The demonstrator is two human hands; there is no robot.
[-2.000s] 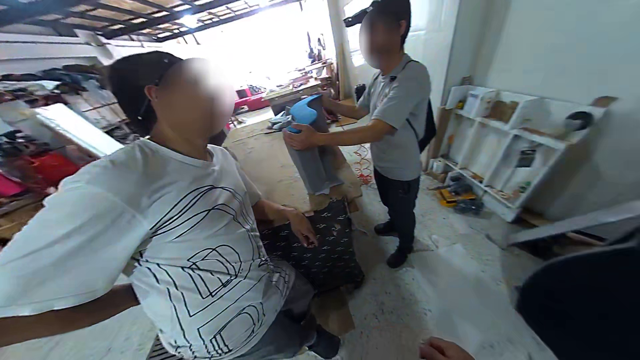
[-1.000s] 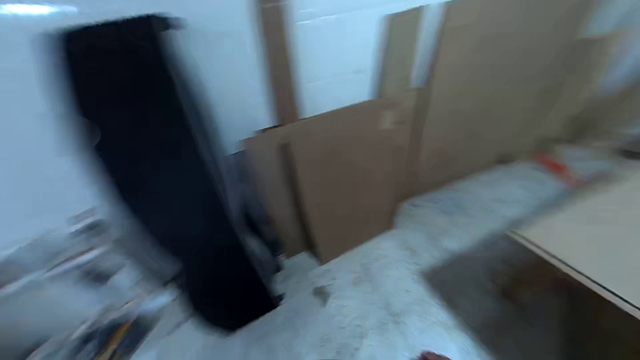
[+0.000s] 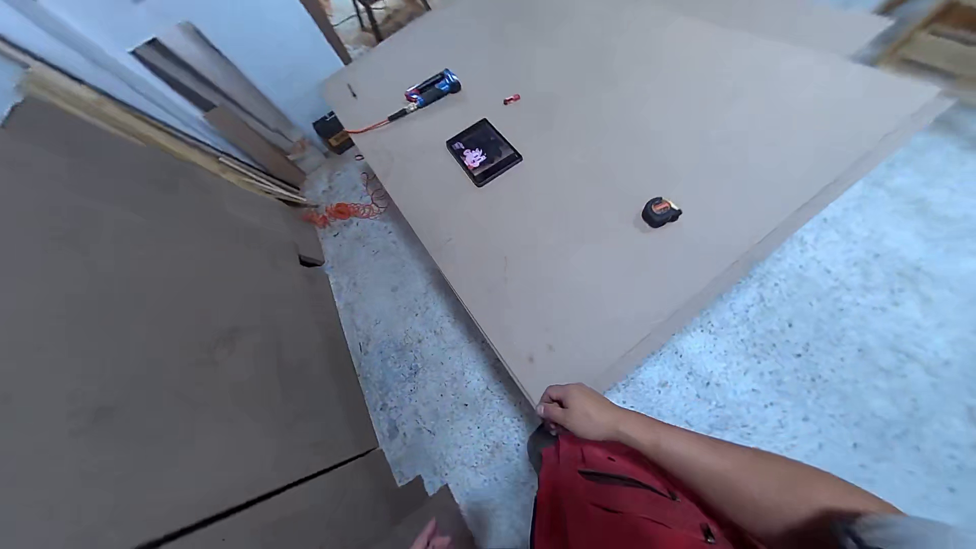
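Note:
My right hand (image 3: 578,412) rests with curled fingers at the near corner of a large board-topped table (image 3: 602,290); whether it grips the corner is hidden. Just below it is a red zippered fabric item (image 3: 610,496). Only some fingers of my left hand (image 3: 433,536) show at the bottom edge, beside a brown sheet. On the tabletop lie a black tape measure (image 3: 659,213), a black tablet-like device (image 3: 484,152) with a lit picture, a small red object (image 3: 512,99) and a blue air tool (image 3: 434,88) joined to an orange hose (image 3: 367,128).
Large brown sheets (image 3: 191,305) stand along the left, with narrower board offcuts (image 3: 252,145) against the wall behind them. A coiled orange hose (image 3: 347,212) lies on the speckled floor (image 3: 419,366) between sheets and table. A black box (image 3: 332,131) is by the table's far left corner.
The view has swung far round, from two people beside a work table, past boards leaning on a wall, to this table. My right hand and forearm are now in view at its corner.

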